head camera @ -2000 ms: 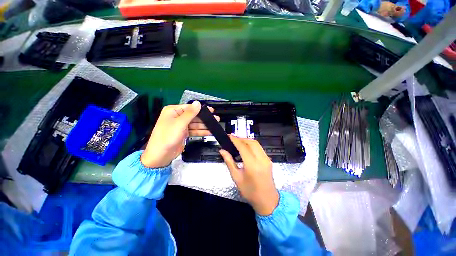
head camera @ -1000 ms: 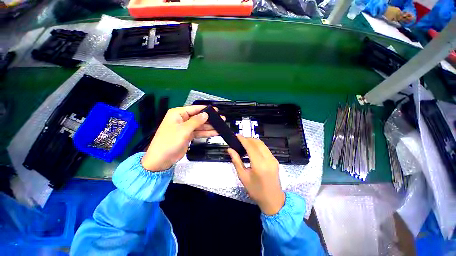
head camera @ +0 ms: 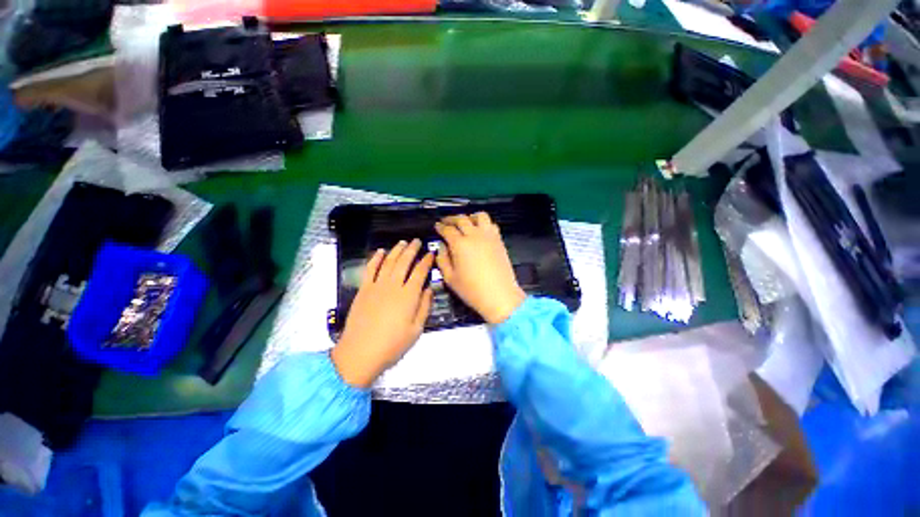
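A wide black tray body lies flat on a foam sheet in front of me. My left hand rests flat on its left half, fingers spread, pointing up and right. My right hand lies on its middle, fingertips close to the left hand's. Neither hand visibly holds a separate part. A small bit of white shows between my fingers; the rest of the centre is hidden. I cannot tell whether the black bar is under my hands.
A blue bin of small metal parts stands left on a black unit. Black bars lie beside it. Thin metal strips lie right, near a pale post. Black units lie back left. Plastic-wrapped parts are far right.
The black bar is no longer seen between my hands, and both hands have come down onto the tray body. The view has shifted. A different arrangement of black units lies at the back left.
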